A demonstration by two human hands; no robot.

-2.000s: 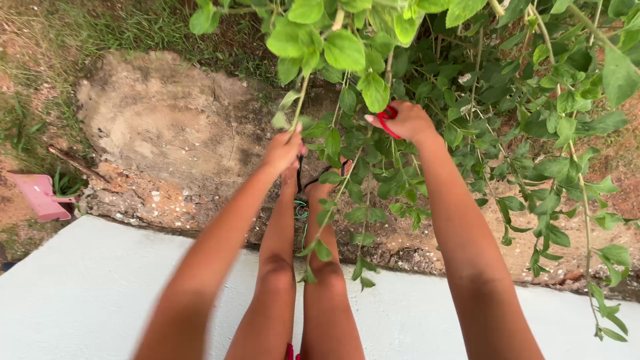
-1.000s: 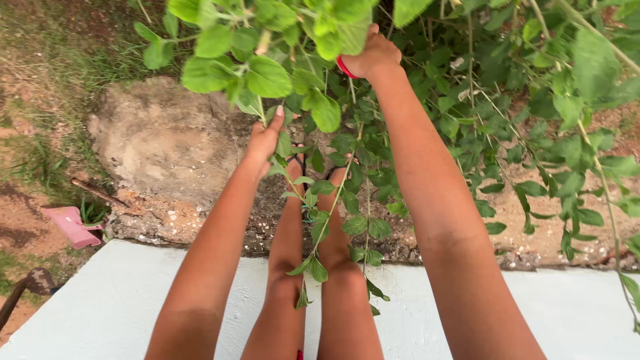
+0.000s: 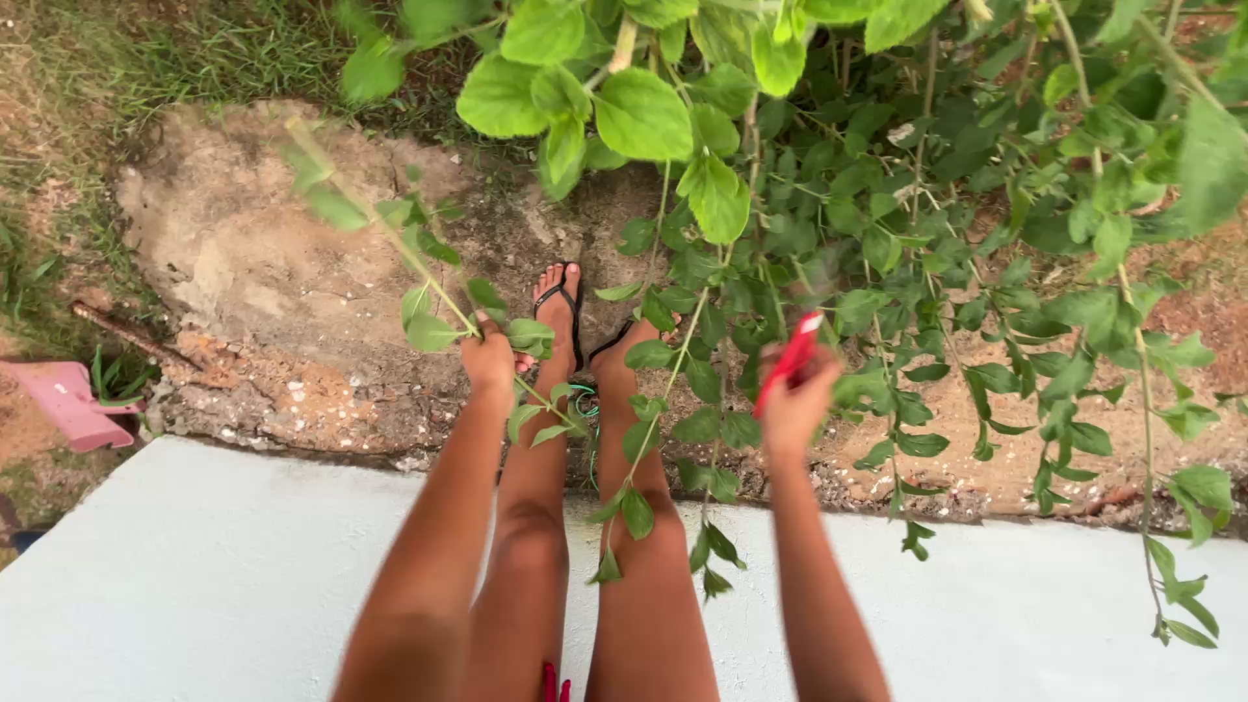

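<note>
My left hand point(image 3: 492, 359) is closed around a leafy green stem point(image 3: 395, 244), whose pale thick end points up and left over the concrete slab. In my right hand point(image 3: 801, 395) is a red-handled cutting tool point(image 3: 792, 359), blurred by motion, so its blades are hard to make out. Hanging branches of the leafy bush point(image 3: 868, 224) surround the tool on its upper and right sides. Bright leaves point(image 3: 643, 112) hang close to the camera at the top. A thin twig point(image 3: 673, 375) dangles between my two hands, in front of my leg.
My feet in black flip-flops point(image 3: 575, 317) stand on a rough concrete slab point(image 3: 263, 253). A white wall top point(image 3: 244, 575) runs along the bottom. At the left lie a pink plastic dustpan point(image 3: 68, 400) and a rusty rod point(image 3: 136, 336). Green cord point(image 3: 588, 414) lies by my legs.
The left hand has come away from the bush with a stem, now held apart over the slab. The right hand has moved down from the upper branches with the red tool.
</note>
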